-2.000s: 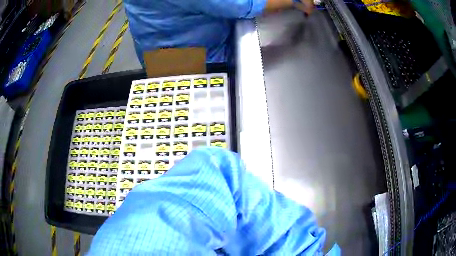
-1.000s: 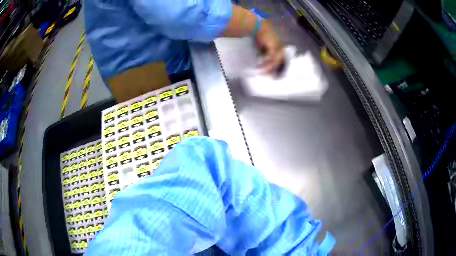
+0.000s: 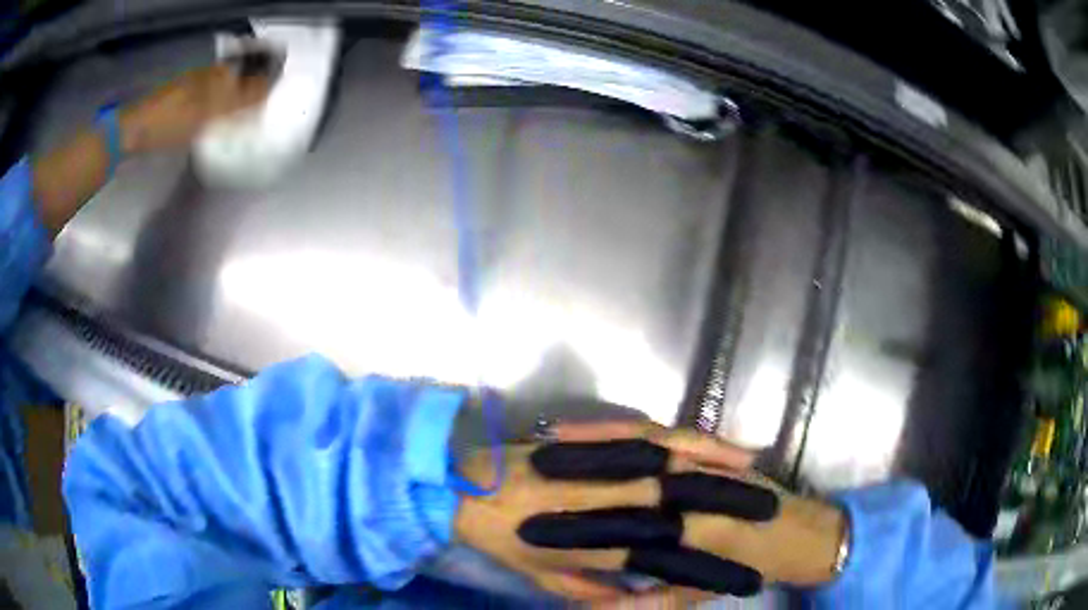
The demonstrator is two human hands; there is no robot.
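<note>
My left hand (image 3: 507,518) and my right hand (image 3: 752,542) are clasped together at the bottom centre, above the near edge of a shiny metal plate (image 3: 358,221). Their fingers interlace, and several carry black finger covers (image 3: 597,528). No object shows in either hand; the palms are hidden. A blurred blue cord (image 3: 457,191) runs from the top edge down to my left wrist. A silvery bracelet shows at my right wrist.
Another person's hand (image 3: 197,107) holds a blurred white sheet or cloth (image 3: 292,107) on the plate at upper left. A pale sheet (image 3: 561,69) over a dark slab lies along the far rail. Green boards (image 3: 1050,459) show at the right edge.
The view has swung right, away from the tote and trays. Both my hands now show, clasped; earlier only my sleeve did. The other person's hand and white material now appear farther left.
</note>
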